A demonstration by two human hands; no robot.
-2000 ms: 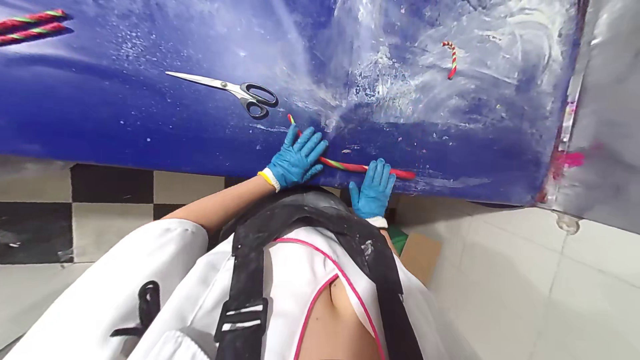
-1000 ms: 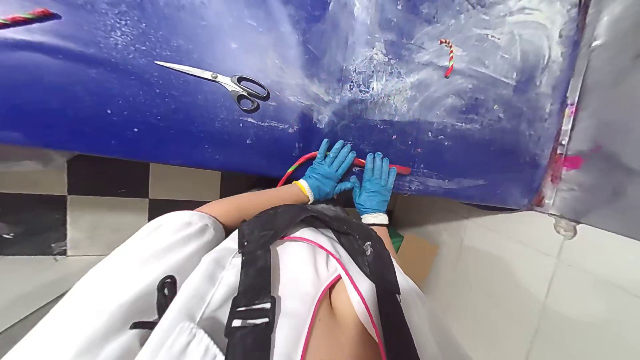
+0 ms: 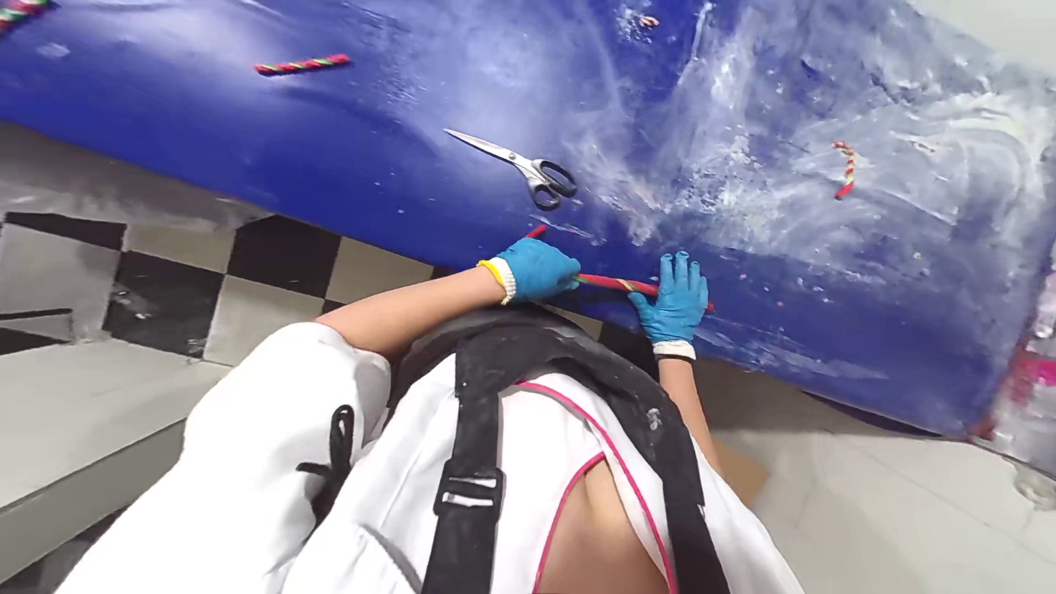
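Observation:
A thin red rope of candy with green and yellowish stripes (image 3: 609,282) lies along the near edge of the blue table. My left hand (image 3: 540,268), in a blue glove, is closed around its left part, and a red end sticks out above the knuckles. On the rope's right part rests my right hand (image 3: 678,299), gloved in blue too, palm down with the fingers spread; a red tip shows beyond it. Scissors with black handles (image 3: 528,167) lie beyond my left hand. A small striped candy cane (image 3: 848,171) lies farther right.
The blue tabletop (image 3: 355,165) bears whitish smears. A striped red and green stick (image 3: 303,65) lies at the back left, with part of another striped piece (image 3: 21,12) in the corner. A small pinkish bit (image 3: 648,21) is at the back. Checkered floor (image 3: 280,264) shows below the table edge.
My left hand has moved left, away from my right hand, and has closed around the rope; a second ago it lay flat with fingers extended. The view has shifted left.

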